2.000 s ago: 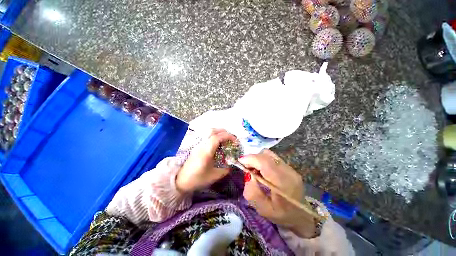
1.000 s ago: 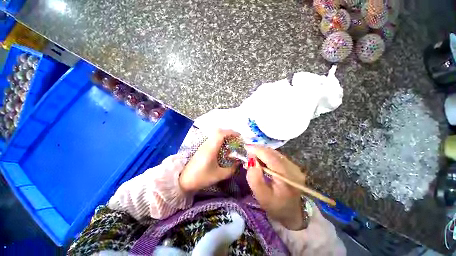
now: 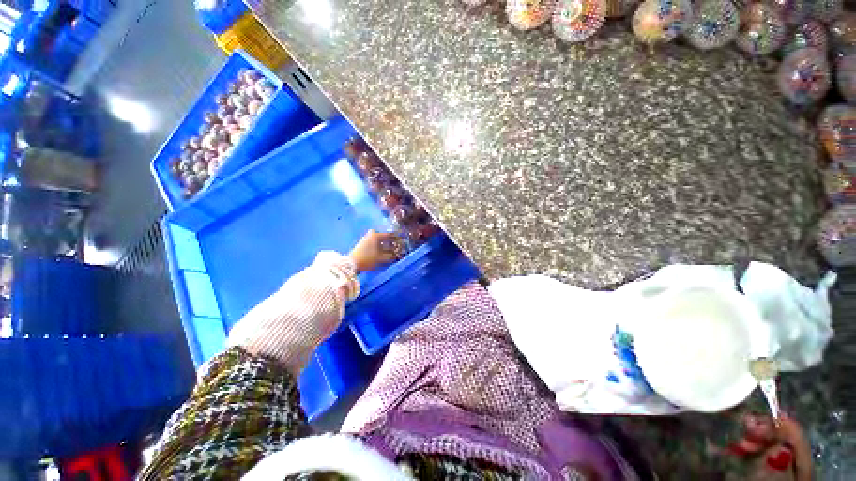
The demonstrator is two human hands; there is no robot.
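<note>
My left hand (image 3: 375, 249) is inside the large blue crate (image 3: 267, 230), its fingers around a small decorated ball (image 3: 396, 246) at the near end of a row of dark shiny balls (image 3: 375, 183). Part of that ball is hidden by the fingers. My right hand (image 3: 784, 453), cut off by the lower right edge, holds a thin brush (image 3: 769, 390). The brush tip is at the right rim of a round white dish (image 3: 699, 348), which sits on the crumpled white cloth (image 3: 563, 333).
A second blue crate (image 3: 174, 188) full of balls stands further left. Decorated balls (image 3: 802, 75) line the back and right of the speckled tabletop (image 3: 563, 141). A yellow crate (image 3: 253, 47) is behind the blue ones. Part of the glassy pile shows at the lower right edge.
My left hand has moved from in front of the apron left into the blue crate. My right hand has moved right with the brush, to the dish. The view has swung left.
</note>
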